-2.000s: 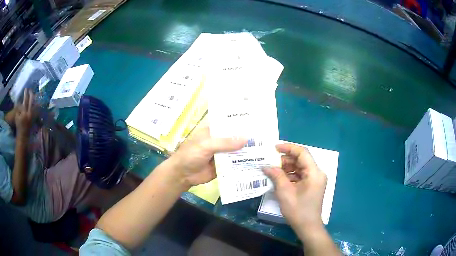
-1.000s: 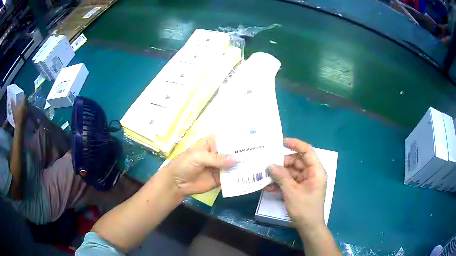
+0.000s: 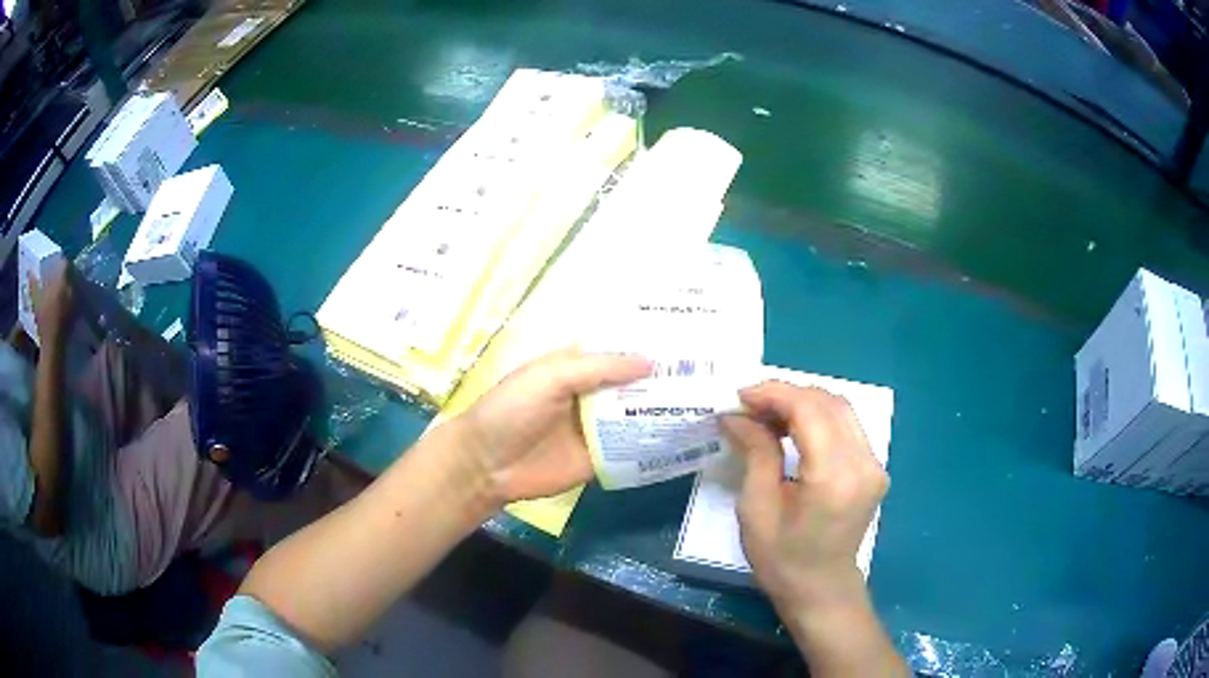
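A white label strip (image 3: 670, 338) with black print and barcodes bends over my left hand (image 3: 537, 417), which grips its left edge between thumb and fingers. My right hand (image 3: 802, 484) pinches the strip's right edge near the bold text line with thumb and index finger. Whether a single label is lifted there cannot be told. A white product box (image 3: 716, 530) lies flat on the green bench, partly hidden under my right hand and the strip. A stack of label sheets (image 3: 458, 219) with yellow sides lies behind my left hand.
Stacked white boxes (image 3: 1143, 384) stand at the right. A dark blue fan (image 3: 249, 378) is at the left. Beyond it a seated person's hand (image 3: 53, 302) holds a white box, near other white cartons (image 3: 179, 223). Clear plastic wrap (image 3: 630, 96) lies at the stack's far end.
The strip has been drawn down and leftward off the stack side and now curls more at its lower end. My right fingers have moved up to its right edge. The box stays put.
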